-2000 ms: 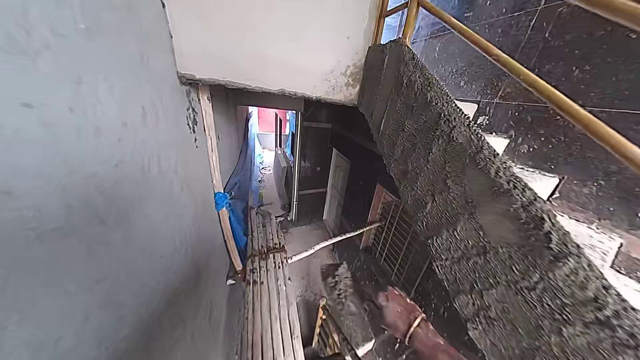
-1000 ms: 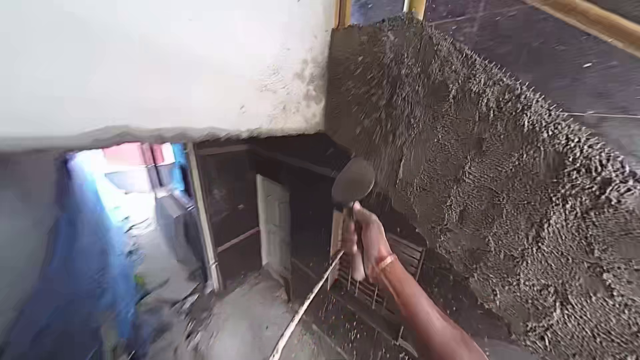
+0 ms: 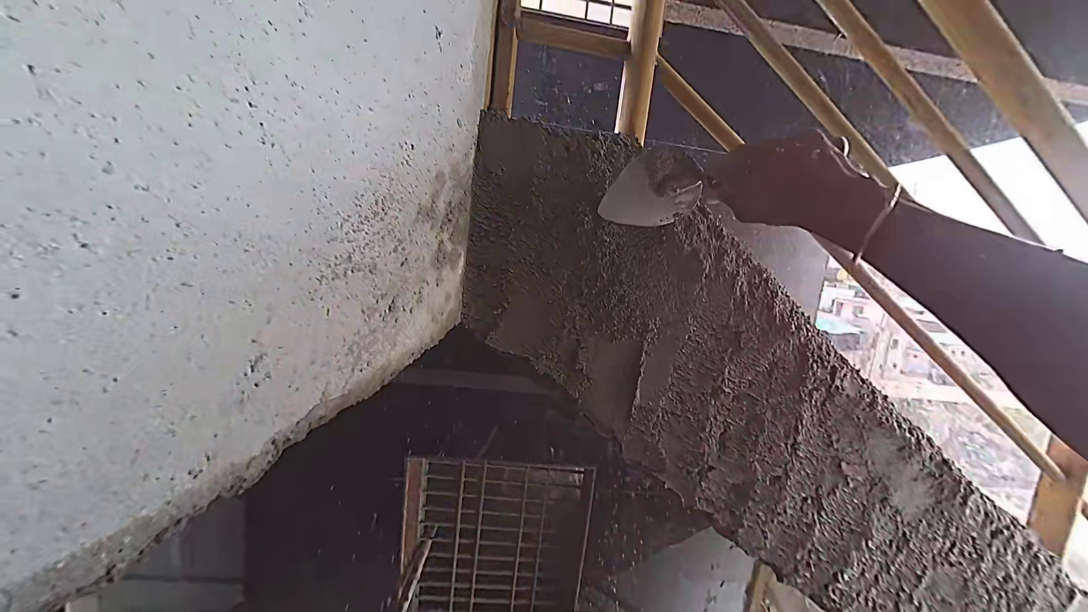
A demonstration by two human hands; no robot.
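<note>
My right hand (image 3: 786,180) is closed round the handle of a pointed trowel (image 3: 653,189), reaching in from the right with a thin band at the wrist. The trowel's blade is at the upper edge of the rough wet mortar (image 3: 722,365) on the sloping side of a staircase, and some mortar lies on the blade. A yellow railing post (image 3: 642,72) rises just above it. Left of the mortar is a pale, pitted wall (image 3: 229,221) that meets it at a corner. My left hand is out of view.
Yellow slanting rails (image 3: 926,110) run behind and above my right arm. Below the stair edge, a barred metal grille (image 3: 497,531) stands in a dark space, with a wooden pole (image 3: 415,569) beside it. Buildings show outside at the right.
My right hand has moved up with the trowel, from below the mortared side to its top edge. The view has swung markedly, and the walkway seen earlier has left the frame.
</note>
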